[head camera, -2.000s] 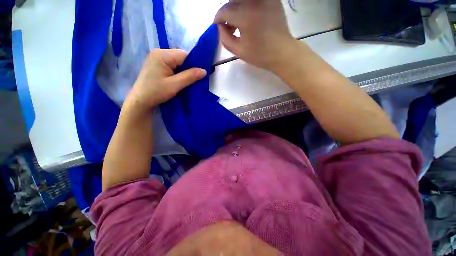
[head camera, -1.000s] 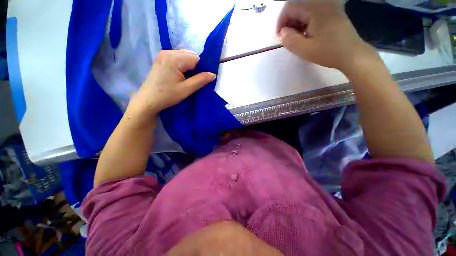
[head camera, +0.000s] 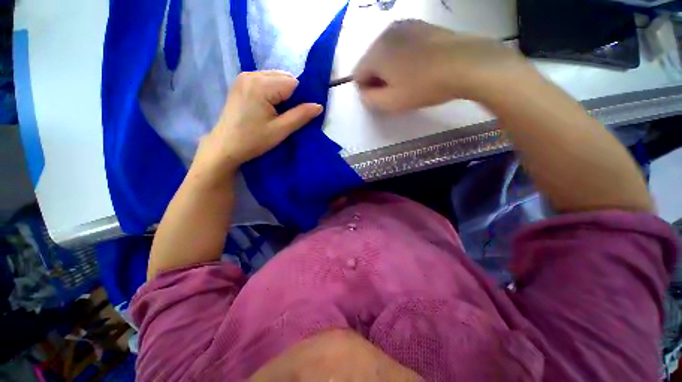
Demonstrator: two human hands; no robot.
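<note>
A royal-blue fabric panel (head camera: pixel 299 175) lies over the table's front edge, with a narrow pointed end reaching up and away. My left hand (head camera: pixel 262 119) pinches it between thumb and curled fingers. A pale grey-blue panel (head camera: pixel 196 104) with blue bands lies to the left and under the hand. My right hand (head camera: pixel 407 71) is over the white table, right of the blue point, blurred, with its fingers curled. Whether it holds something small cannot be seen.
A black phone (head camera: pixel 579 33) lies at the upper right. A ruled measuring tape (head camera: pixel 426 154) runs along the front edge of the table (head camera: pixel 389 130). Pale and blue cloth (head camera: pixel 497 194) hangs below the table at right. Cloth scraps lie at the lower left.
My right hand first moved right, away from the blue point, and now is back left, close beside it. My left hand keeps its grip, slightly right of where it was at first.
</note>
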